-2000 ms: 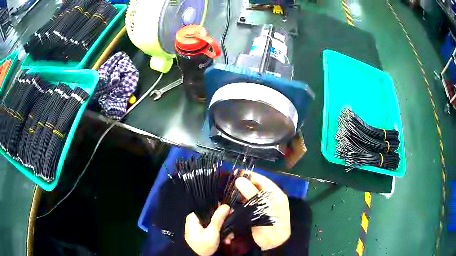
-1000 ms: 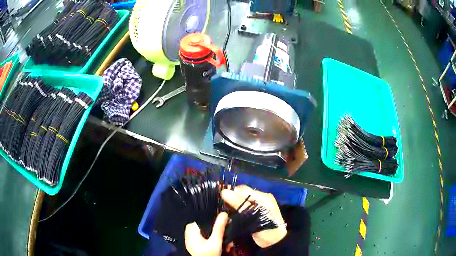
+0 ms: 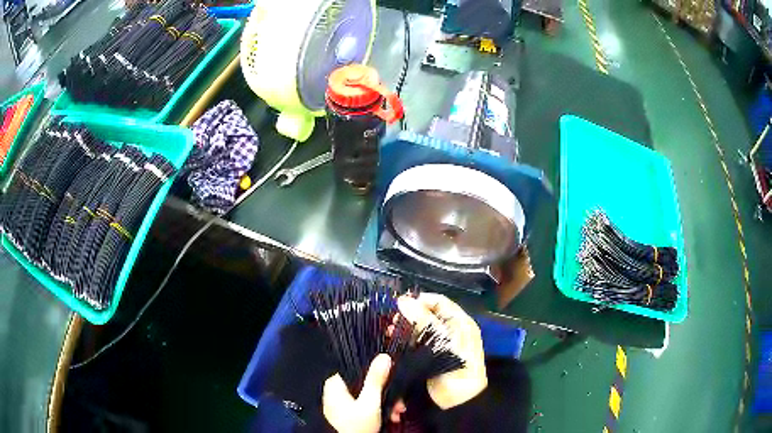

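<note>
My left hand point(image 3: 359, 401) grips a fanned bundle of black wires point(image 3: 349, 326) near its lower part, thumb on top. The wires' pale-banded tips point up, over the blue bin point(image 3: 279, 326). My right hand point(image 3: 453, 351) holds another group of black wires with silvery tips, at the right of the fan. Its thumb and forefinger pinch near the wire tips between the two groups. Some fingers of both hands are hidden behind the wires. The motorised disc machine point(image 3: 453, 228) stands just above my hands, touching neither.
Left teal trays point(image 3: 161, 207) hold rows of banded black bundles. The right teal tray point(image 3: 618, 173) holds a few bundles. A checked cloth point(image 3: 224, 152), open-end wrench point(image 3: 303, 169), red-lidded bottle point(image 3: 355, 139) and green-white fan point(image 3: 292, 63) stand left of the machine. A pale cord point(image 3: 178, 262) crosses the bench edge.
The bench scene has shifted right and down in view. The right hand's fingers have moved slightly at the wire tips. Both hands keep hold of the wires.
</note>
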